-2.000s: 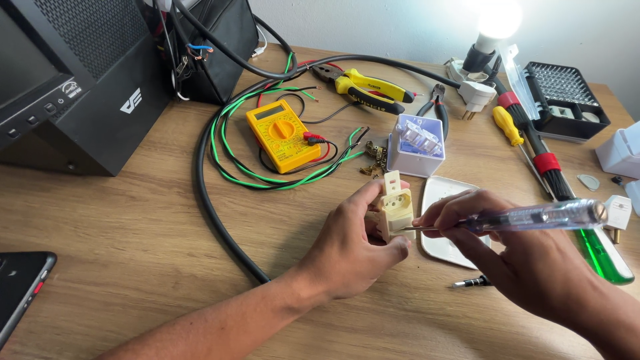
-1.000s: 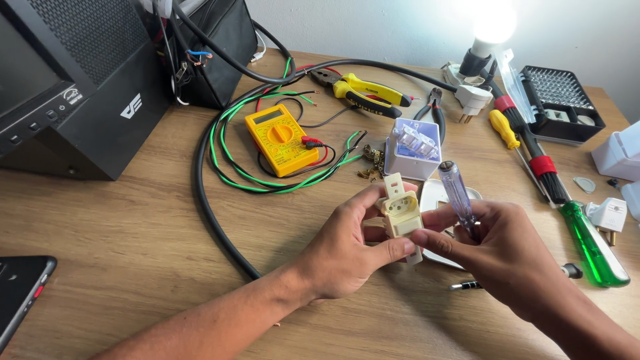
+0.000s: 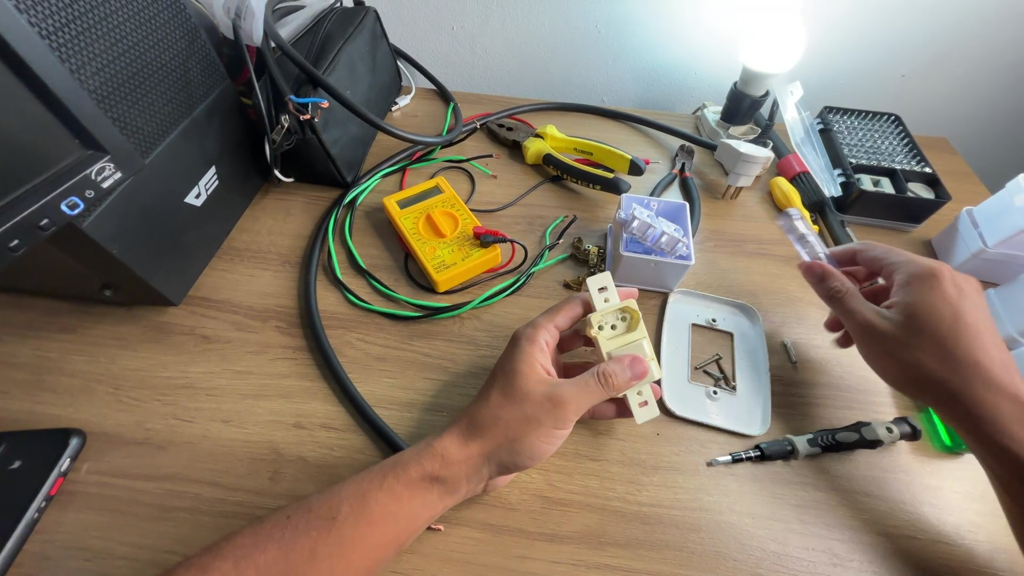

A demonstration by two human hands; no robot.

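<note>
My left hand (image 3: 552, 392) holds a cream switch-and-socket module (image 3: 628, 336), its thumb on the lower rocker part and the three-hole socket facing up. To the right, my right hand (image 3: 904, 312) is raised and grips a screwdriver with a clear handle (image 3: 802, 238); its shaft is hidden by the hand. Between the hands lies a white wall plate (image 3: 674, 384), with several screws (image 3: 720, 372) in its rectangular opening. A black and grey precision screwdriver (image 3: 836, 439) rests below the right hand, and a small metal bit (image 3: 790, 352) lies beside the plate.
Beyond the hands are a yellow multimeter (image 3: 436, 232), combination pliers (image 3: 580, 156), cutting pliers (image 3: 684, 176), and a white box (image 3: 652, 272) of clear connectors. A thick black cable (image 3: 314, 320) curves at left. Behind at right stand a lit bulb (image 3: 772, 44), white plug (image 3: 744, 160) and bit case (image 3: 888, 160).
My right hand has moved away from the module to the right, with the clear-handled screwdriver still in it. The wall plate and screws are now uncovered. My left hand still holds the module.
</note>
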